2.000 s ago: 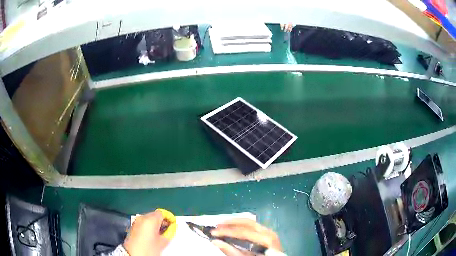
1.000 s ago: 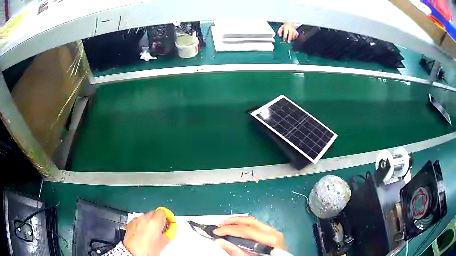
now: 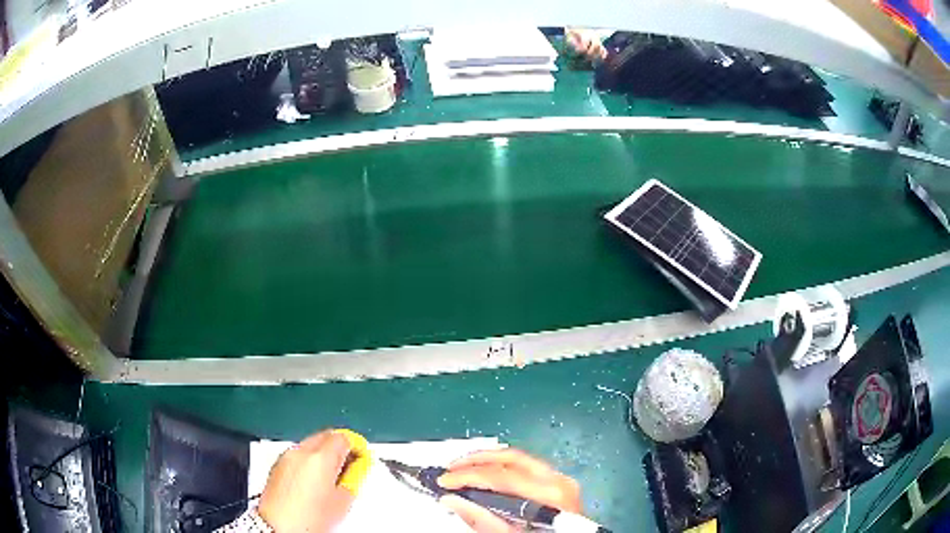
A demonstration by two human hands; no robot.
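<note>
My left hand (image 3: 307, 483) is at the bottom centre, with a bright yellow cover (image 3: 356, 464) at its fingertips. Its fingers are bent together; whether they pinch something is hidden. My right hand (image 3: 513, 483) is shut on a black pen-like tool with a pale rear end (image 3: 521, 508), its dark tip pointing left toward my left fingertips. A white sheet (image 3: 458, 450) lies under and behind both hands. A bright white area between the hands is washed out, so the work there cannot be made out.
Panel backs with black wire stand left (image 3: 193, 468). A solar panel (image 3: 688, 245) lies tilted on the green belt (image 3: 417, 250). At right are a grey speckled lump (image 3: 677, 396), a white spool (image 3: 818, 325) and a fan (image 3: 880, 406). A person's hand (image 3: 585, 44) shows beyond the belt.
The solar panel has moved right along the belt. The small panel at the far right has moved toward the picture's edge. My hands stay almost in place, and the view has shifted slightly.
</note>
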